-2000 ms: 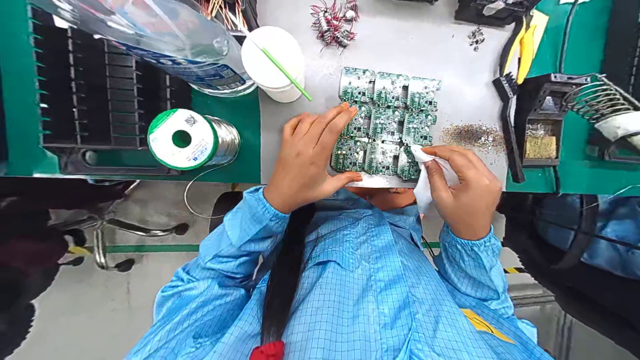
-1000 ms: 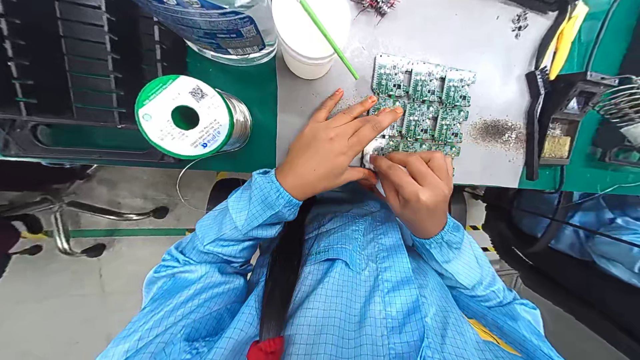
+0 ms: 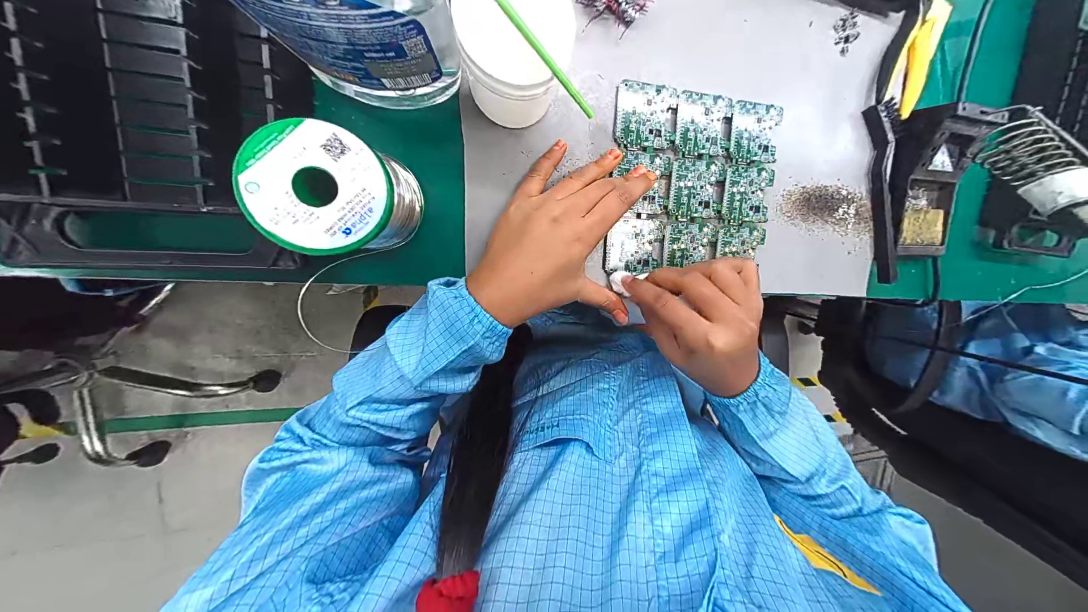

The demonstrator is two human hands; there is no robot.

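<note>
A panel of several joined green circuit boards [image 3: 697, 187] lies flat on a grey mat at the table's near edge. My left hand [image 3: 561, 229] is spread, palm down, with its fingertips on the panel's left side and its thumb by the near left corner. My right hand [image 3: 710, 319] pinches a white wipe [image 3: 619, 280] between thumb and fingers at that same corner. Most of the wipe is hidden under the fingers.
Left of the mat [image 3: 544, 161] stand a solder wire spool [image 3: 327, 187], a large plastic bottle [image 3: 382, 51] and a white tub [image 3: 510, 68] with a green stick [image 3: 544, 55]. To the right lie brown granules [image 3: 823, 209], a black brush [image 3: 884, 195] and a soldering iron stand [image 3: 935, 187].
My right hand has moved with the wipe from the panel's near right corner to its near left corner. My left hand stays on the panel's left side. The view has shifted and come closer.
</note>
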